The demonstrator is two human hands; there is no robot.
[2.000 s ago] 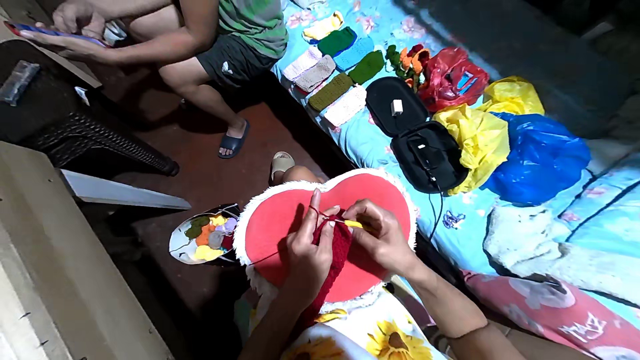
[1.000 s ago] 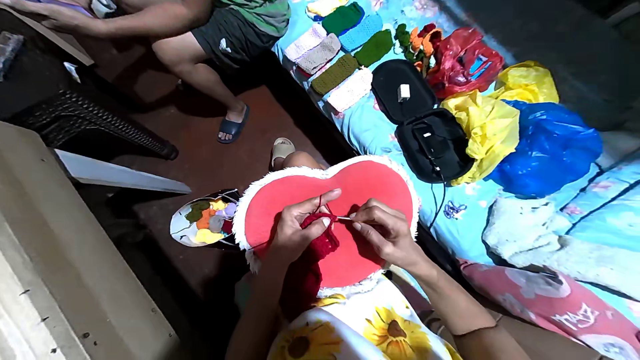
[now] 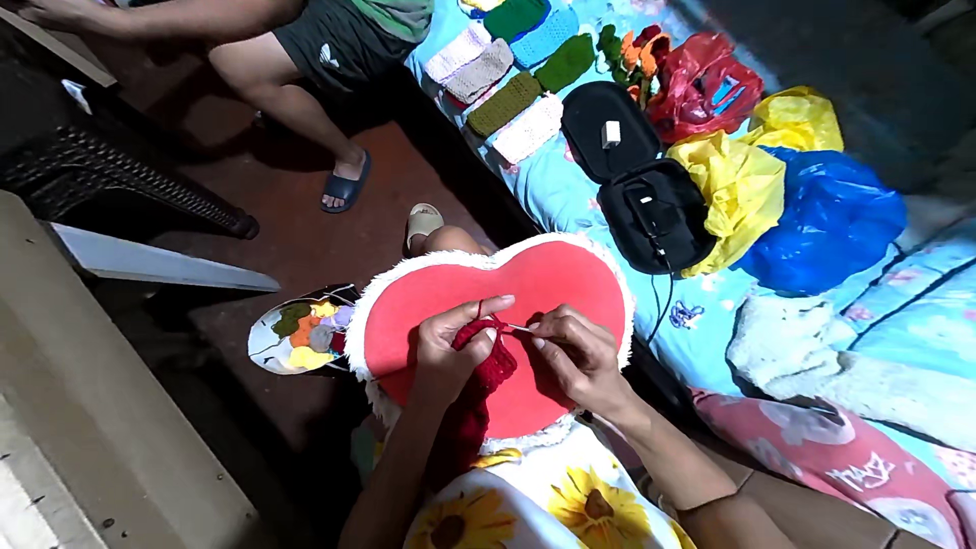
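Note:
Dark red crochet work [image 3: 496,370] hangs from my left hand [image 3: 457,343], which pinches its upper edge, with a strand of yarn looped over the raised index finger. My right hand [image 3: 579,354] grips a thin crochet hook [image 3: 518,328], whose tip meets the top of the red piece. Both hands are above a heart-shaped red cushion [image 3: 427,290] with a fluffy white border, lying on my lap over sunflower-print cloth [image 3: 595,503]. The lower part of the crochet work falls into shadow by my left forearm.
Left of the cushion, a container [image 3: 267,343] holds small coloured pieces. On the bed at right lie crocheted panels [image 3: 503,103], an open black case [image 3: 610,168], yellow [image 3: 732,191], red [image 3: 701,84] and blue plastic bags [image 3: 823,221]. A seated person [image 3: 305,91] is at upper left, near a dark woven-pattern table [image 3: 122,168].
My right hand has shifted about the work's edge; the hook, partly hidden by yellow at its grip earlier, now shows its metal shaft. The left hand keeps its hold on the red piece.

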